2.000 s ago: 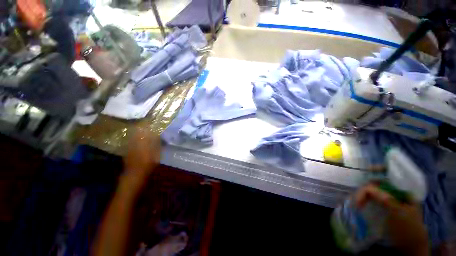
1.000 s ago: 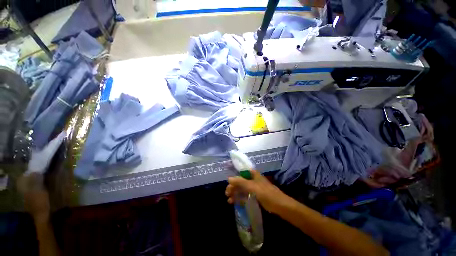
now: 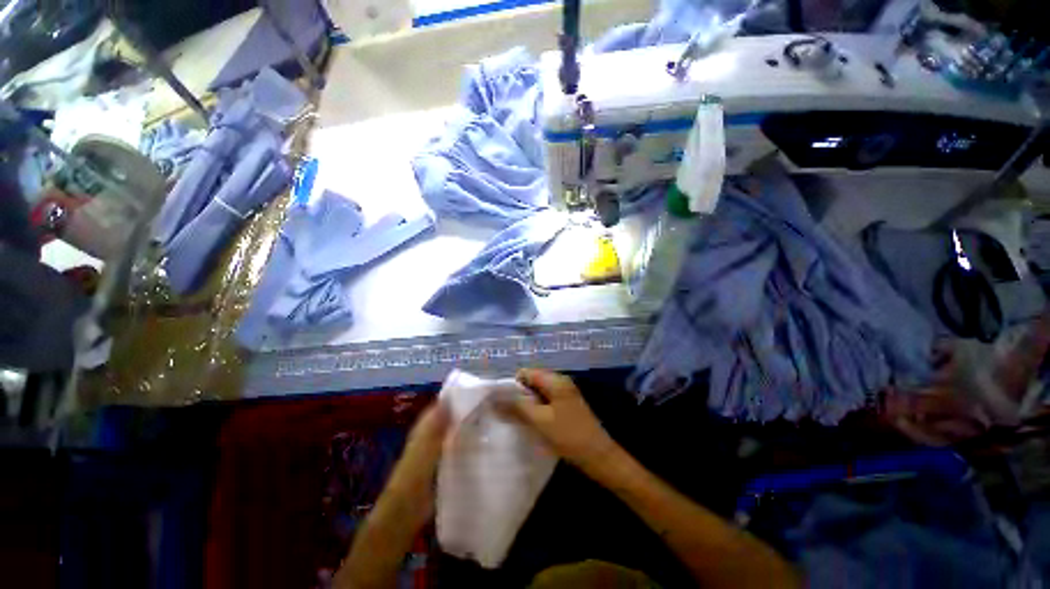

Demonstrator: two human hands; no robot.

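Note:
A white cloth (image 3: 489, 483) hangs in front of the table's front edge, held by both hands at its top. My left hand (image 3: 428, 435) grips its left side, partly hidden by the cloth. My right hand (image 3: 561, 417) pinches its upper right corner. The spray bottle (image 3: 679, 213) with green collar and white head stands on the table in front of the sewing machine (image 3: 679, 127), right of the needle. A blue gathered piece (image 3: 489, 276) lies at the needle, beside the yellow patch (image 3: 600, 258).
Blue garment pieces (image 3: 794, 299) hang over the table edge at right. Blue bands (image 3: 328, 270) lie at left, with tied bundles (image 3: 230, 173) beyond. Black-handled scissors (image 3: 967, 293) lie far right. A blue-rimmed basket (image 3: 852, 469) is low right.
The spray bottle has moved from my right hand onto the table. The white cloth has come from the far left to in front of me, and both hands now hold it.

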